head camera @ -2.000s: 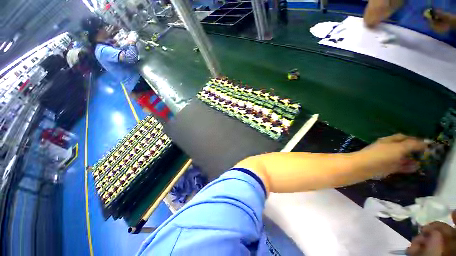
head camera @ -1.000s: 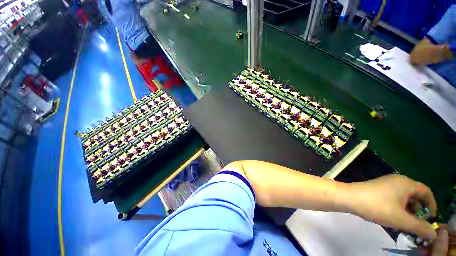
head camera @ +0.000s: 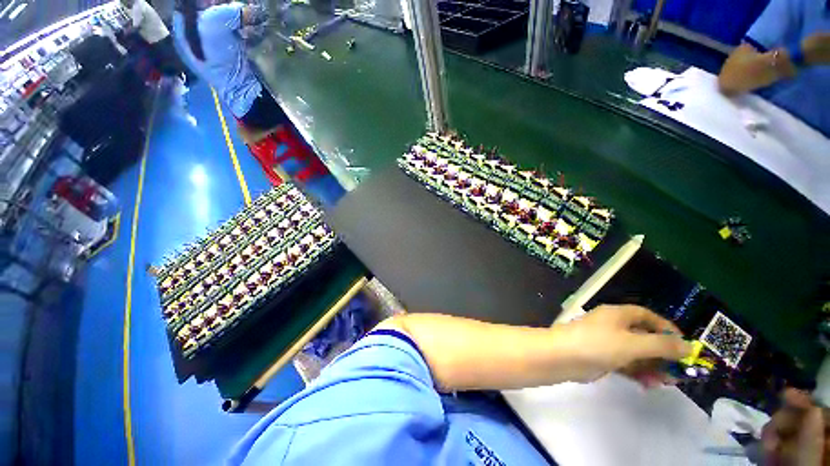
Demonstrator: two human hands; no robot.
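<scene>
My left hand (head camera: 632,341) is at the right of the view, its fingertips closed on a small circuit board (head camera: 696,358) with a yellow part. The board is over the glossy black panel (head camera: 664,282) with a white QR square, beside the white paper (head camera: 614,420). My right hand (head camera: 796,432) is blurred and partly cut off at the lower right edge. A thin pale pointed thing shows by its fingers; whether it is gripped is unclear. White tissue (head camera: 739,417) lies beside it.
Rows of circuit boards (head camera: 510,202) stand on a black sheet (head camera: 409,246). More board rows (head camera: 246,273) are stacked at left, lower. A single board (head camera: 733,230) lies on the green bench (head camera: 582,146). A metal post (head camera: 428,68) rises behind. Other people are at the upper left and upper right.
My left hand has moved left and up, away from my right hand, with the circuit board in its fingertips. The QR square has come into view. The camera view has shifted.
</scene>
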